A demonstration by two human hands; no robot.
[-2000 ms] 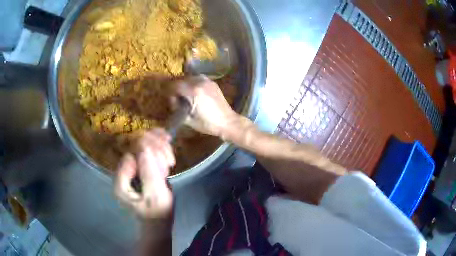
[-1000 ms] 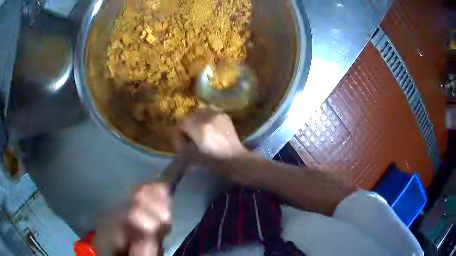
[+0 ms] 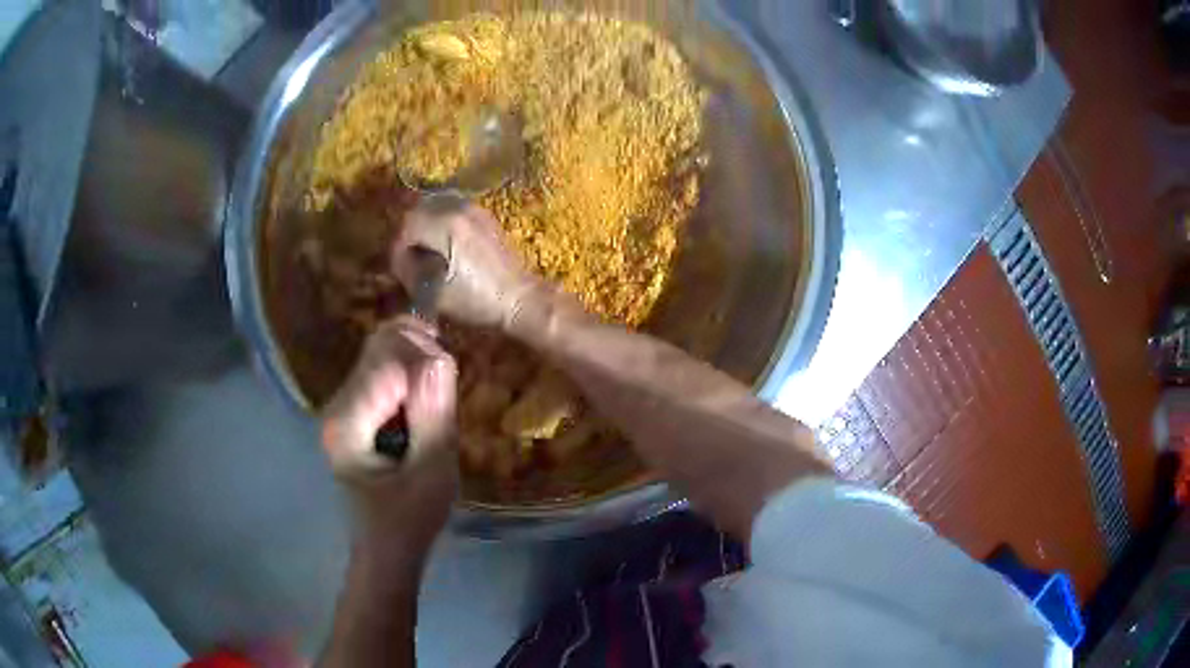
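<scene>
A wide steel mixing bowl [image 3: 825,261] holds orange-yellow grainy food [image 3: 594,144], heaped at its far side and right of middle, with darker, blurred clumps near its front. A ladle [image 3: 463,154] has its round metal cup in the grain, blurred and partly see-through. My right hand [image 3: 463,261] grips the ladle handle above the bowl, close to the cup. My left hand [image 3: 392,398] grips the handle's dark end, over the bowl's near left rim. Both hands are bare.
The bowl stands on a steel worktable [image 3: 196,483]. A dull steel pan [image 3: 144,222] is at the left and a steel pot or basin [image 3: 966,46] at the far right. A blue crate [image 3: 1060,608] is on the red-brown floor. A blurred red object [image 3: 248,652] shows at the lower left.
The ladle cup has moved left and farther into the grain. Both hands have moved forward, my left hand from the table to above the bowl's rim. The view has shifted, showing the pot.
</scene>
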